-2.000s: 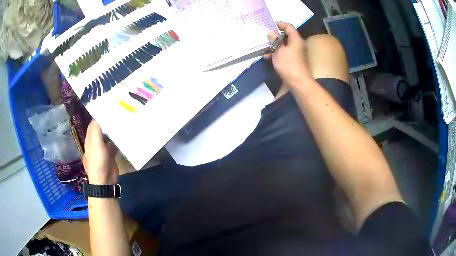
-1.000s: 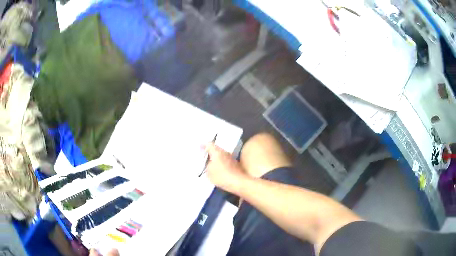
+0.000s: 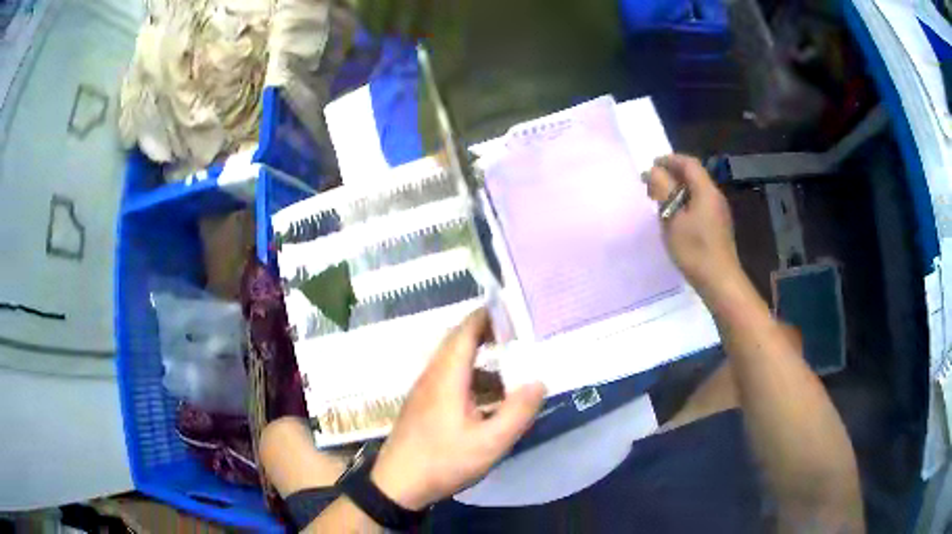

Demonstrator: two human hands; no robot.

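The thread shade card (image 3: 418, 344) lies open over my lap, with rows of dark, grey and tan thread tufts. One leaf stands up nearly edge-on in the middle. My left hand (image 3: 449, 412) is at the lower end of this leaf, fingers around its edge, thumb apart. An olive-green fabric swatch (image 3: 332, 295) lies on the left part. A pink-lilac order form (image 3: 574, 229) lies on the right part. My right hand (image 3: 694, 224) holds a slim silvery pen (image 3: 674, 201) at the form's right side. The navy cover (image 3: 553, 409) shows below.
A blue plastic basket (image 3: 141, 344) at left holds maroon cloth (image 3: 274, 344) and a clear bag (image 3: 198, 349). Beige cloth (image 3: 198, 83) is heaped behind it. Blue fabric (image 3: 397, 115) hangs beyond the card. A foot pedal (image 3: 809, 313) and a blue-edged table (image 3: 919, 209) are at right.
The view has swung back from the table side. A card leaf now stands up, the olive swatch and other tuft rows show, and my left hand has come to the card's middle.
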